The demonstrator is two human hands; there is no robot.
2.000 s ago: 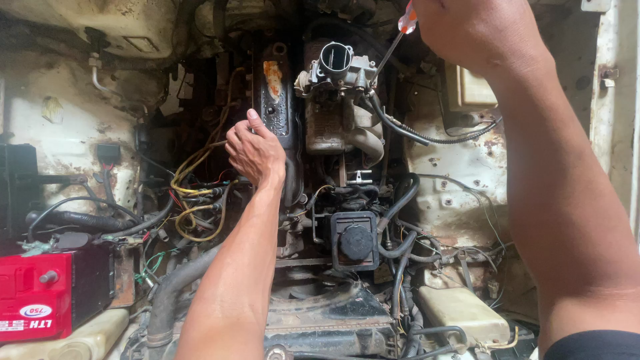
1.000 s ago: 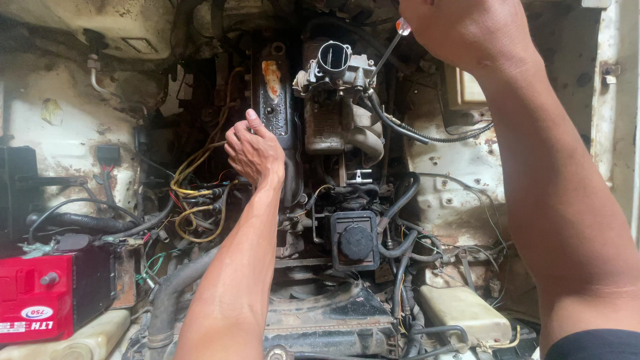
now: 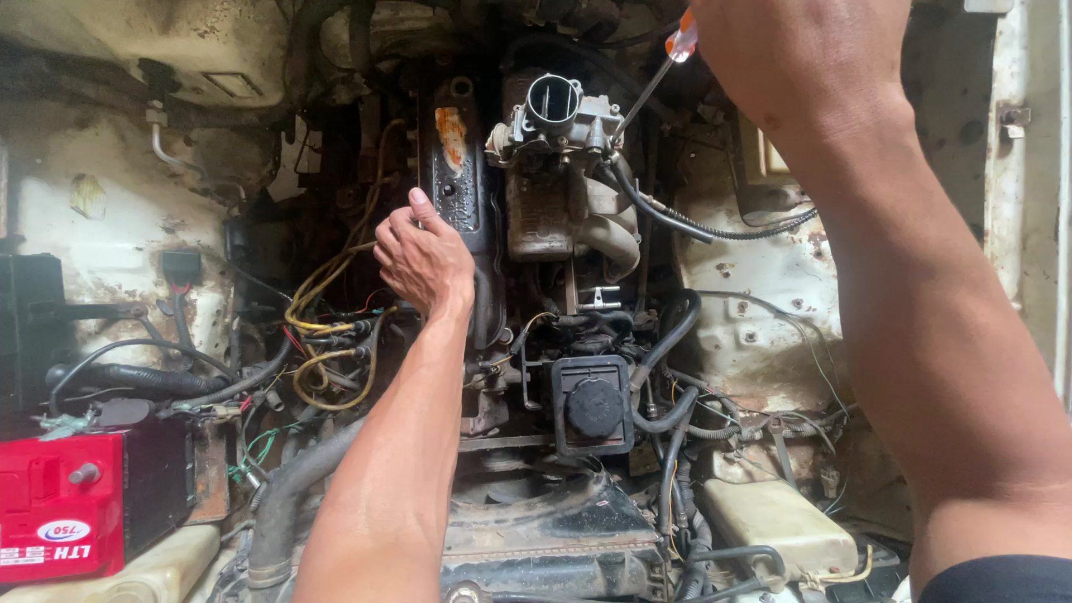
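Observation:
My right hand (image 3: pixel 804 67), at the top right and partly out of view, grips a screwdriver (image 3: pixel 682 40) by its clear and orange handle. The blade slants down and left, its tip at the side of the metal throttle body (image 3: pixel 554 113). My left hand (image 3: pixel 425 255) rests at the left edge of the black valve cover (image 3: pixel 452 159), thumb up and fingers curled. Whether its fingers hold anything is hidden; a yellowish spark plug cable (image 3: pixel 314 293) runs to them. Below the throttle body sits the intake manifold (image 3: pixel 610 219).
A red and black car battery (image 3: pixel 63 494) stands at the lower left. A black reservoir with a round cap (image 3: pixel 593 408) sits at centre, above the radiator shroud (image 3: pixel 553 528). Loose hoses, wires and a whitish plastic tank (image 3: pixel 779 528) lie at the lower right.

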